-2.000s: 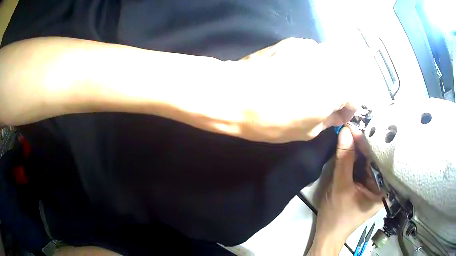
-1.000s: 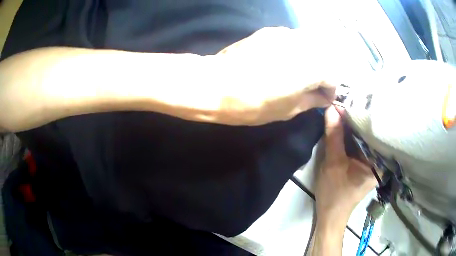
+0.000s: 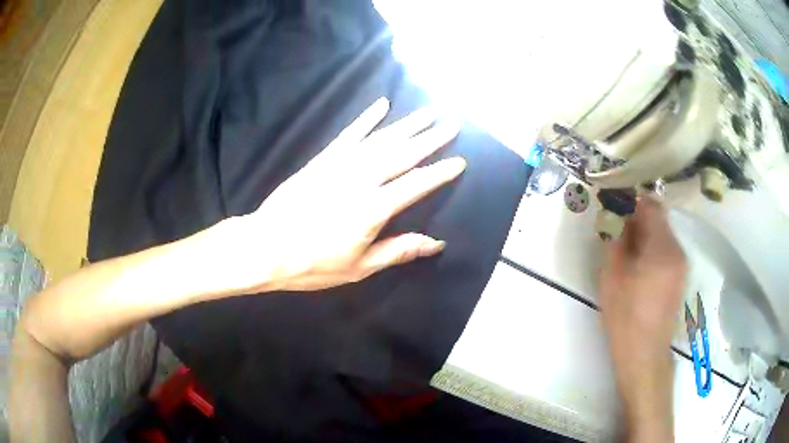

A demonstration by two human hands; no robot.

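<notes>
Black cloth [image 3: 285, 337] lies spread over the table and hangs over the front edge; its right edge reaches the blue part of the presser foot [image 3: 535, 156]. My left hand [image 3: 346, 203] lies flat on the cloth, fingers spread, holding nothing. My right hand [image 3: 644, 251] is right of the cloth, beside a dark and pale knob [image 3: 611, 225] under the machine head; its fingers are blurred and partly hidden, so whether they grip anything cannot be told. The cream-white sewing machine head [image 3: 640, 95] is at the upper right.
Blue-handled snips [image 3: 701, 359] lie on the white table right of my right hand. A ruler strip [image 3: 510, 407] runs along the front edge. Tan board [image 3: 60, 147] is at the far left. A red item [image 3: 186, 394] shows at the lower left. A small control panel [image 3: 751, 407] is at the lower right.
My left hand has moved left from the presser foot and now lies flat on the cloth. My right hand has left the cloth's edge and moved right. The view has shifted, showing more machine.
</notes>
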